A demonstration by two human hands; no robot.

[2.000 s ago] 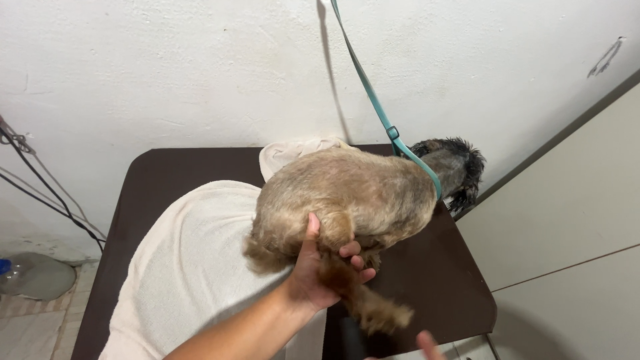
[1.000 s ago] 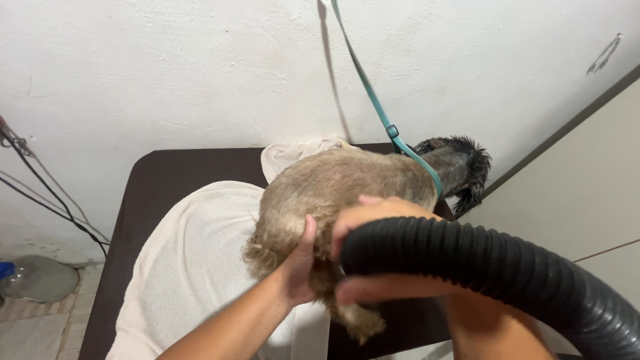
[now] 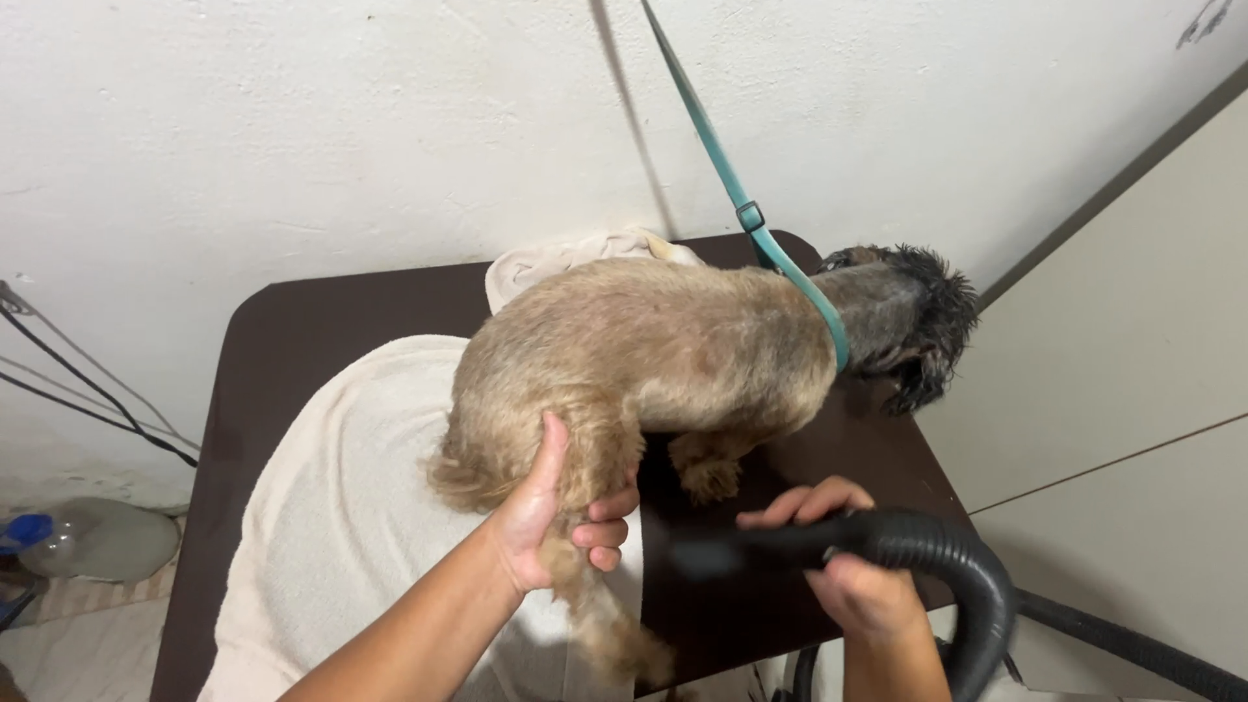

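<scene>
A dog with short tan fur and a dark, wet-looking head [image 3: 643, 341] stands on a brown table [image 3: 322, 302], facing right, with a teal loop leash [image 3: 717, 161] around its neck. My left hand [image 3: 575, 517] is closed around one of its hind legs, the thumb up along the thigh and the paw hanging below. My right hand [image 3: 838, 546] grips the end of a black corrugated dryer hose [image 3: 951, 556], whose blurred nozzle [image 3: 721, 554] points left toward that leg. A cream towel [image 3: 341, 468] lies under the dog's rear.
Another bunched cloth [image 3: 522, 268] lies behind the dog against the white wall [image 3: 322, 127]. Black cables [image 3: 117, 414] hang at the left, above a plastic bottle with a blue cap [image 3: 93, 541] on the floor. Pale panels [image 3: 1102, 361] stand on the right.
The black hose, unseen two seconds ago, came into view in front of the dog and has since moved lower and to the right with my right hand. My left hand remains on the hind leg.
</scene>
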